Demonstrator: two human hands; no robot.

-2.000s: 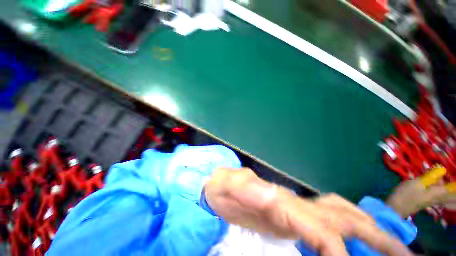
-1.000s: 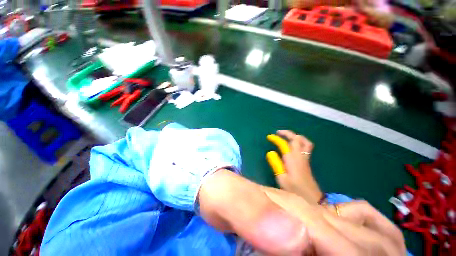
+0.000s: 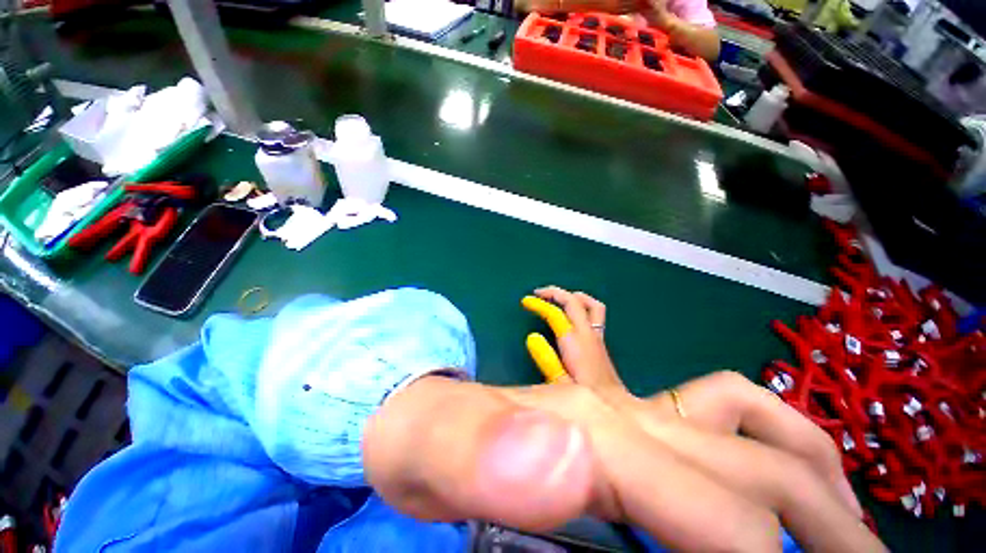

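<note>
My left hand [image 3: 638,454] is large in the lower middle and right. It lies across my right forearm with its fingers stretched to the lower right. Its palm side is hidden, so I cannot tell if it grips anything. My right hand [image 3: 578,335] is open and empty over the green bench, with yellow finger cots on thumb and forefinger. A tangled heap of red-handled tools with white tags [image 3: 897,389] lies on the bench at right. A few red-handled tools [image 3: 141,232] lie at left beside the green basket [image 3: 178,151].
A smartphone [image 3: 200,259], a thin yellow rubber band [image 3: 253,299], crumpled white wipes [image 3: 308,225], a dispenser bottle [image 3: 290,167] and a white bottle [image 3: 360,162] are on the left part of the bench. A red pocketed tray [image 3: 616,67] and another person's arm [image 3: 692,38] are across the bench.
The view has swung up and right from the tray at lower left. My right hand has moved from the red heap to over the bench. My left hand now lies over my right forearm.
</note>
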